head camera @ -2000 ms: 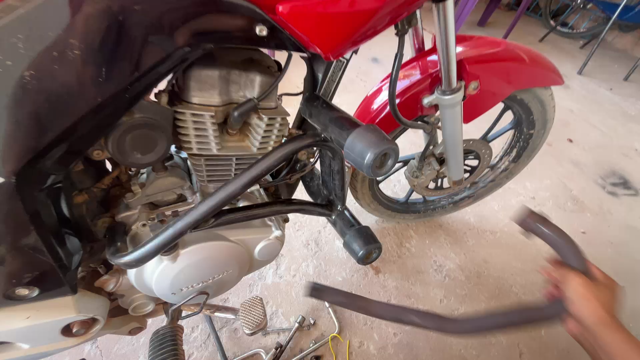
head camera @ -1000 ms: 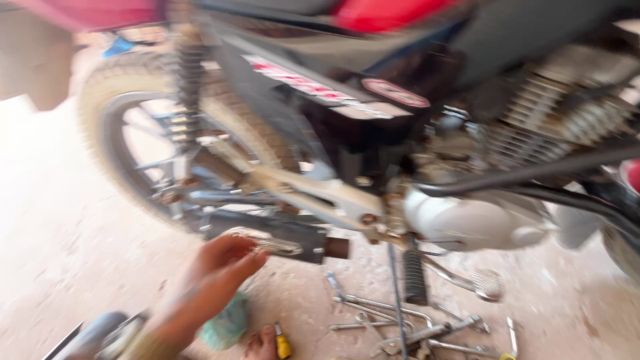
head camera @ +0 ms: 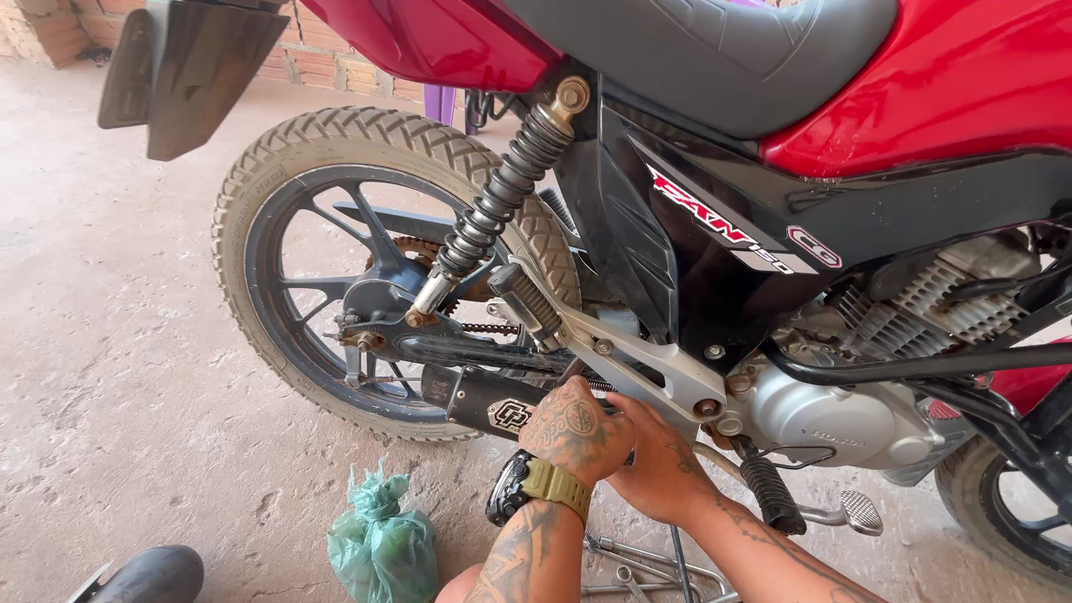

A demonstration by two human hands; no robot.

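Note:
My left hand (head camera: 579, 427), with a watch (head camera: 536, 487) on its wrist, is at the front end of the black exhaust muffler (head camera: 490, 405), below the silver footpeg bracket (head camera: 624, 360). Against it, just to the right, is my right hand (head camera: 657, 461). A short dark piece of tube or bar (head camera: 571, 370) shows above the left knuckles. The fingers of both hands are largely hidden, so their grip cannot be made out. Above and behind them are the rear shock absorber (head camera: 502, 197) and the motorcycle's rear wheel (head camera: 276, 280).
A tied green plastic bag (head camera: 383, 540) sits on the concrete floor left of my arms. Several wrenches (head camera: 641, 569) lie below my right forearm. The kickstarter or footpeg rubber (head camera: 770, 494) and brake pedal (head camera: 861, 512) stick out at right. A dark rounded object (head camera: 159, 576) is at lower left.
The view has swung from the engine and front wheel to the rear wheel. The bent dark tube held in a hand earlier is no longer plainly seen. Both hands are now together by the muffler.

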